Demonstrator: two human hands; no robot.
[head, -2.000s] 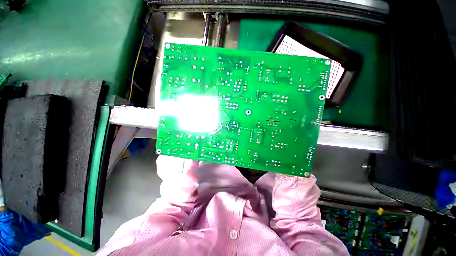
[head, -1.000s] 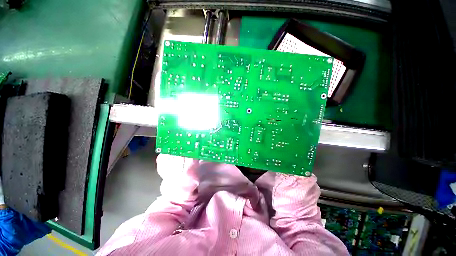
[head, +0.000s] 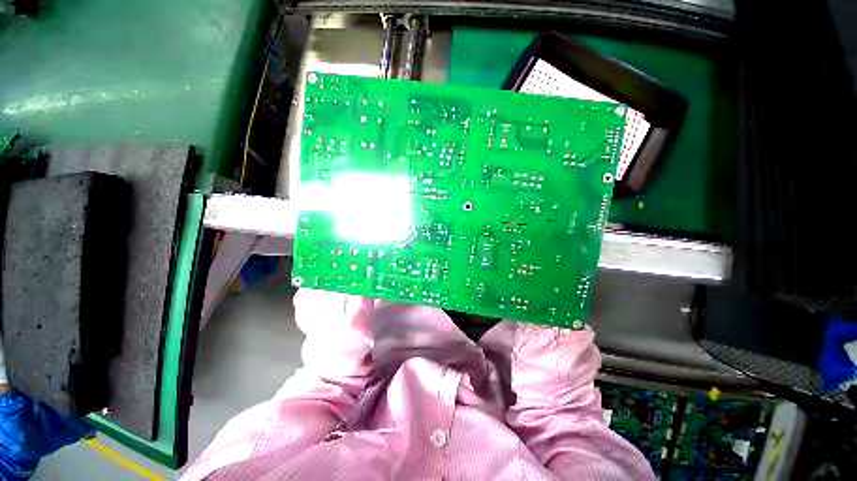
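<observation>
A bright green circuit board (head: 507, 202) is held up in the air in front of me, solder side towards the camera, dotted with small silvery joints. A strong white glare covers its left middle part. Its right end sits slightly lower than its left. Both of my hands are hidden behind the board. Only my pink striped sleeves show, coming up to its lower edge at the left and the right. The far side of the board is hidden.
A silver rail (head: 662, 256) crosses behind the board. A black box with a white dotted panel (head: 601, 108) lies on a green mat. Black foam blocks (head: 61, 282) are at left, beside a person's blue sleeve (head: 38, 437). A tray of boards (head: 677, 437) is low right; a dark stack stands right.
The board has risen very slightly and tilted a little, with its top edge a bit higher in the picture. The sleeves are almost unmoved.
</observation>
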